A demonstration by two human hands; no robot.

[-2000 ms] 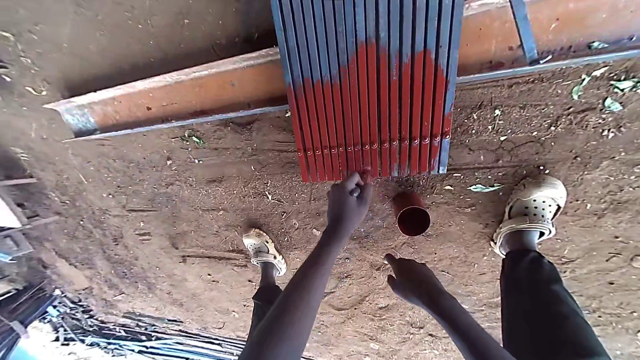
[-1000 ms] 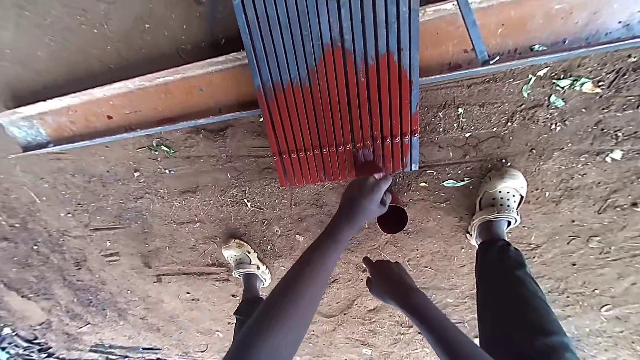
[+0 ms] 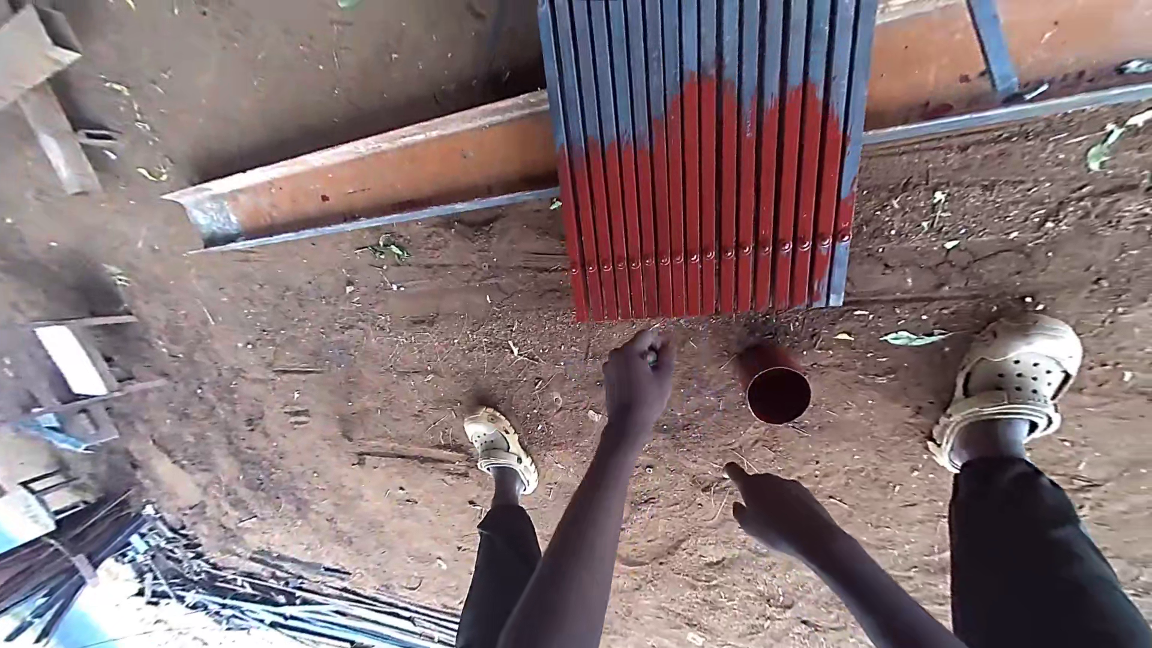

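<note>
My left hand [image 3: 639,382] is closed just below the painted ends of a row of narrow metal bars [image 3: 711,198]. A small pale end shows in its fist, apparently the handle of the paintbrush; the bristles cannot be made out. The bars lie side by side, red over their near part with a ragged edge, blue-grey beyond, and a line of small round knobs crosses them. A red-stained cylindrical can [image 3: 778,394] with a dark opening stands on the soil to the right of that hand. Below the can, my right hand [image 3: 783,513] hangs empty, its index finger extended.
A long rust-orange steel beam [image 3: 387,184] passes beneath the bars from left to right. My feet in pale clogs [image 3: 1017,378] stand on either side of the hands. Thin metal rods [image 3: 270,594] are heaped at the lower left, and metal pieces [image 3: 58,135] lie upper left.
The left hand was near the can with the brush on the bars one second ago; it is now left of the can, below the bars' ends. The right hand remains empty.
</note>
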